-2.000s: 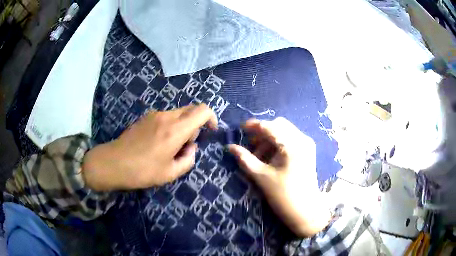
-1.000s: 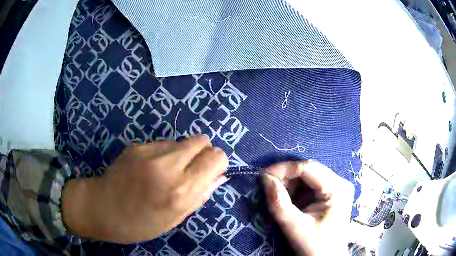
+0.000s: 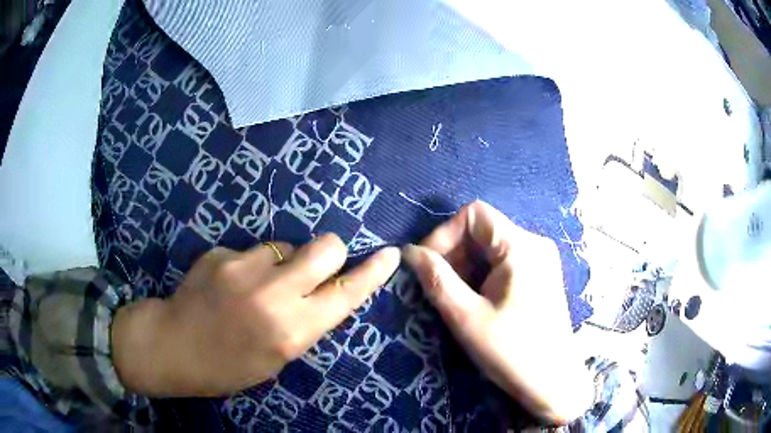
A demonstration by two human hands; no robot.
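The patterned denim panel [image 3: 245,182] lies in front of me, dark blue with a pale letter print. My left hand [image 3: 262,304] rests on it, fingers pointing right, pressing at a seam [image 3: 363,249]. A yellow ring shows on one finger. My right hand [image 3: 499,296] pinches the cloth at the seam with thumb and index finger. The fingertips of both hands nearly meet and hide most of the seam there. Pale thread ends [image 3: 423,205] lie on the plain denim part [image 3: 486,127] above my right hand.
The pale fabric reverse side [image 3: 338,59] is folded over at the top. The white sewing machine head [image 3: 740,262] stands at the right, with metal parts [image 3: 638,309] beside it. Frayed threads [image 3: 572,237] hang at the panel's right edge. Orange handles [image 3: 695,414] show at the bottom right.
The view has shifted, so the cloth sits a little further up and left than one second ago. My left fingers have straightened along the seam, and the fingertips of both hands have come closer together.
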